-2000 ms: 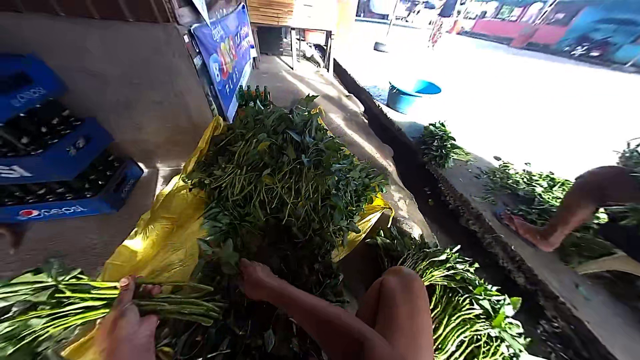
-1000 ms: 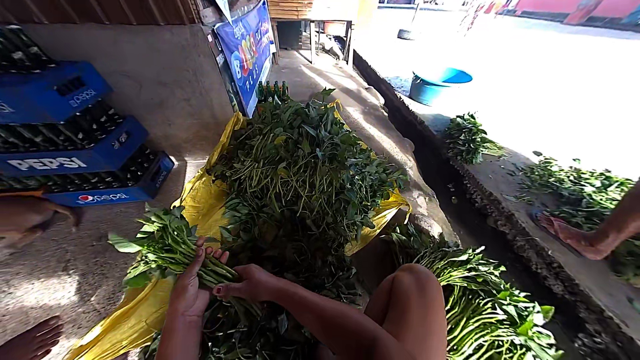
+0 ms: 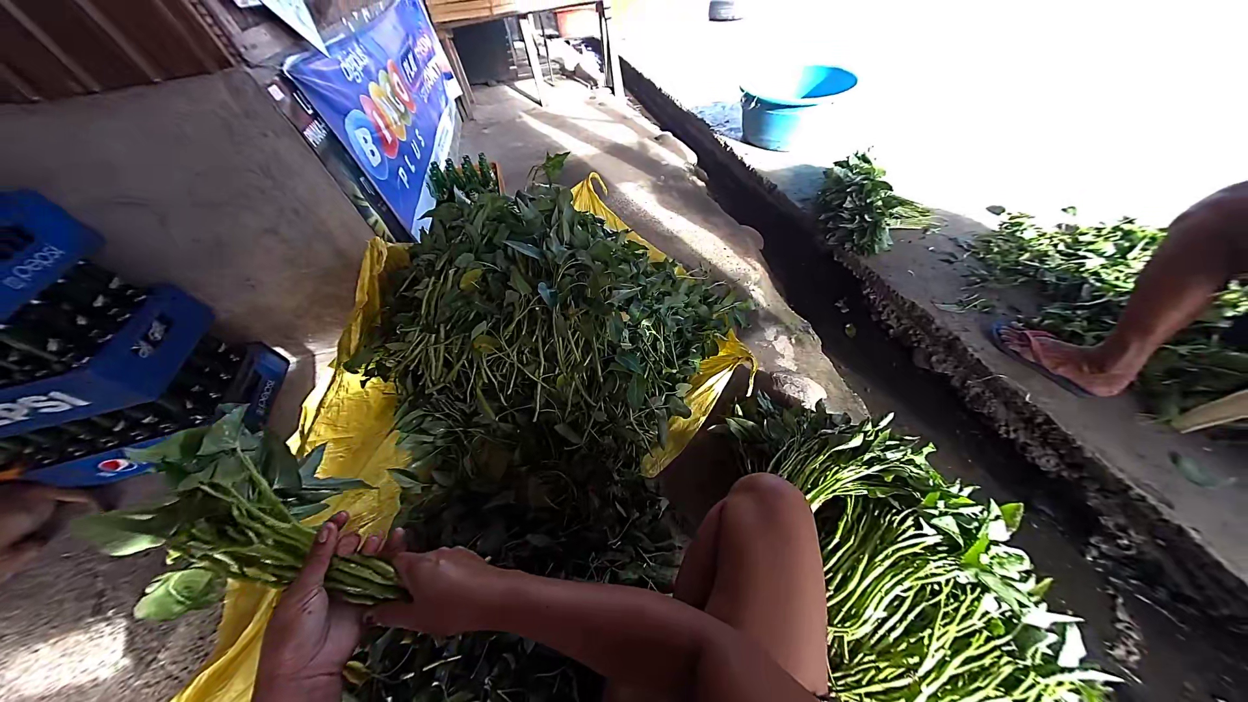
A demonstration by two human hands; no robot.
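A bunch of leafy green stems [image 3: 255,531] lies across my left hand [image 3: 317,604], which grips it with the thumb on top. At the cut ends of the same bunch, my right hand [image 3: 439,588] closes around the stems. Beyond both hands a large heap of leafy greens [image 3: 546,312] rests on a yellow plastic sheet or sack [image 3: 361,439]. To the right of my bent knee lies a pile of long-stemmed greens [image 3: 907,556], leaves pointing mostly right.
Blue bottle crates [image 3: 127,366] are stacked at the left by a wall. A drainage channel [image 3: 868,341] runs diagonally at the right. Past it are a blue basin [image 3: 780,117], a small bundle of greens [image 3: 863,203], more greens [image 3: 1082,268] and another person's foot [image 3: 1072,359].
Two seconds ago my right hand was at the heap while my left held stems at the lower left. Both hands are now together on the bunch.
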